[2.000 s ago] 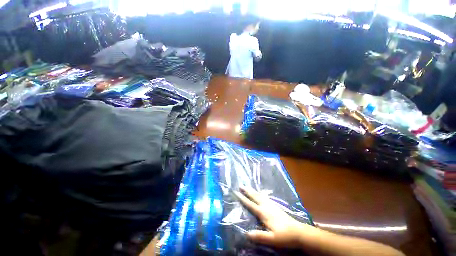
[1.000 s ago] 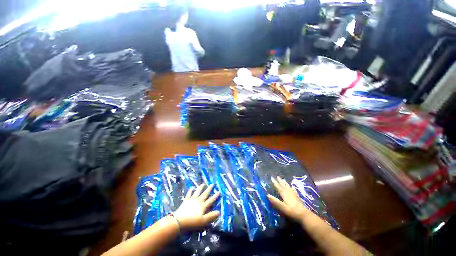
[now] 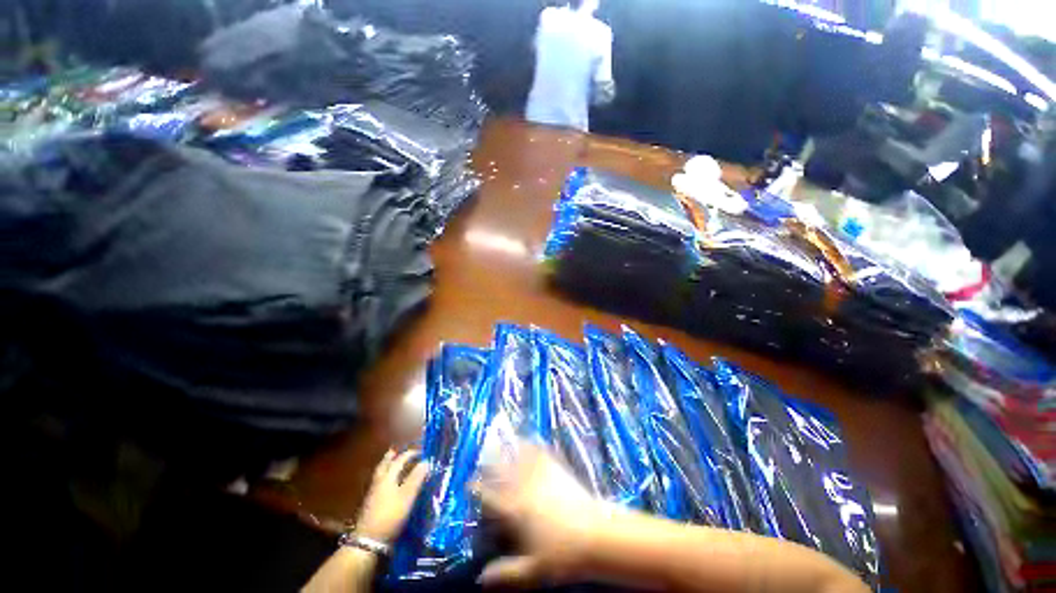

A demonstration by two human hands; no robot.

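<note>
Several dark bagged garments (image 3: 799, 463) with bright blue edges lie fanned and overlapping on the reddish-brown table. My left hand (image 3: 391, 500), with a bracelet at the wrist, is at the left edge of the fan, fingers against the leftmost bag. My right hand (image 3: 535, 510) reaches across to the left part of the fan, over the bags. It is blurred, and something small and whitish may be at its fingertips; I cannot tell whether it holds anything.
A large heap of grey-black garments (image 3: 209, 243) is on the left. Finished bagged stacks (image 3: 741, 272) run across the table beyond the fan. Bags with red bands (image 3: 1007, 429) are stacked at the right. Loose clear plastic (image 3: 926, 238) lies behind. A person (image 3: 567, 70) stands beyond the table.
The blue-edged bags went from one pile to a fan, now spread wider. My right hand has moved from the right part of the fan to the left part. The view has turned left.
</note>
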